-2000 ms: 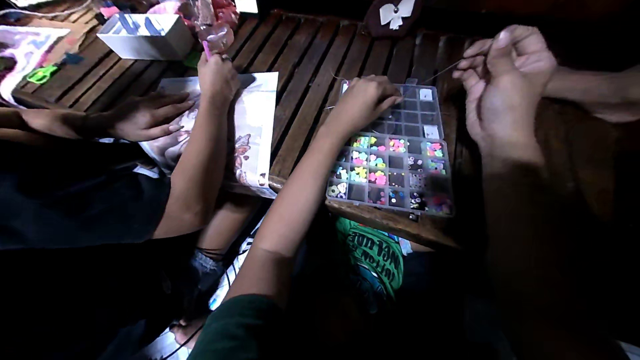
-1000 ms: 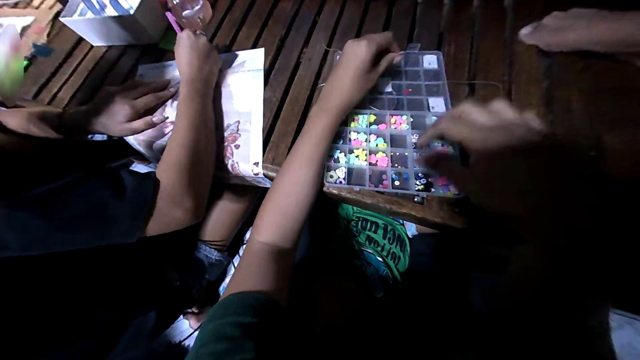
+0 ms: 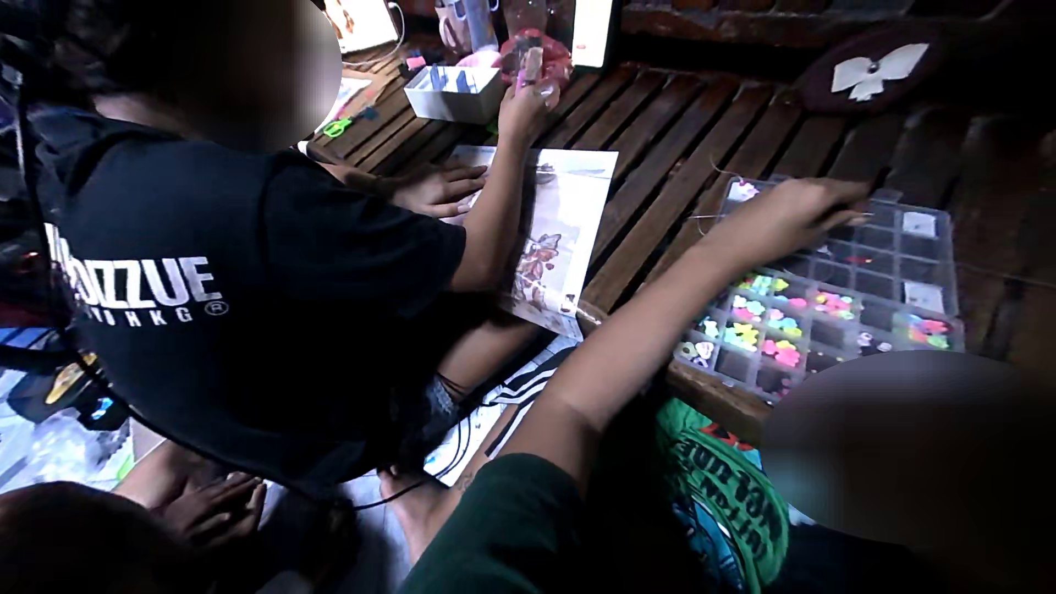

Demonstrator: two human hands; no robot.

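Note:
My left hand [image 3: 796, 216], below a dark green sleeve, reaches over a clear plastic bead organizer [image 3: 949, 272] at the table's front edge. Its thumb and forefinger are pinched on a thin thread [image 3: 711, 216], which shows on both sides of the hand. Several near compartments hold flower-shaped beads [image 3: 782, 352] in pink, yellow and green. Farther compartments look mostly dark, some with white paper pieces [image 3: 920, 224]. My right hand cannot be seen; a blurred patch covers the lower right.
A person in a black shirt [image 3: 206, 247] at the left rests one hand on a printed sheet [image 3: 590, 231] and lifts the other. Behind stand a white box [image 3: 454, 103] and green scissors [image 3: 338, 127]. A round dark piece with a white bow [image 3: 879, 70] lies back right.
The view has swung left and shows more of the neighbour. The right hand over the organizer a second ago is no longer seen. My left hand remains above the far compartments.

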